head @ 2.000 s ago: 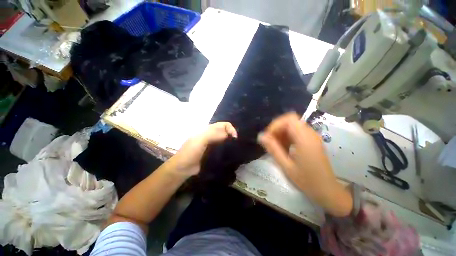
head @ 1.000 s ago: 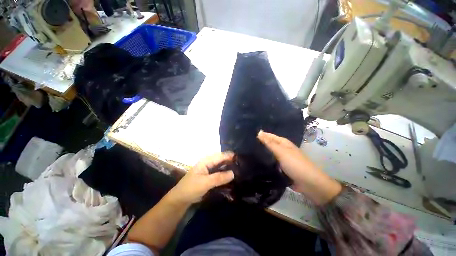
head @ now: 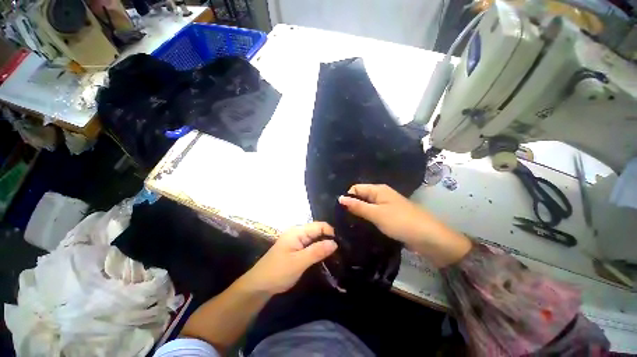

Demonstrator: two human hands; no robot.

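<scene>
A black, faintly patterned garment panel (head: 356,139) lies on the white table, narrow at its far end and wide near me, its near part hanging over the front edge. My left hand (head: 297,254) pinches the panel's left edge near the table front between thumb and fingers. My right hand (head: 391,213) is on the panel a little farther up and to the right, thumb and fingertips pinching a bit of the fabric.
The sewing machine head (head: 503,84) stands at right. Black looped shears (head: 545,199) and snips (head: 545,231) lie on its bed. A heap of black pieces (head: 174,104) overlaps a blue basket (head: 209,43) at left. White cloth (head: 91,293) is piled low at left.
The panel has been turned and drawn nearer, its far end now narrower and upright in view. My right hand came down from above the fabric, then shifted left to pinch it.
</scene>
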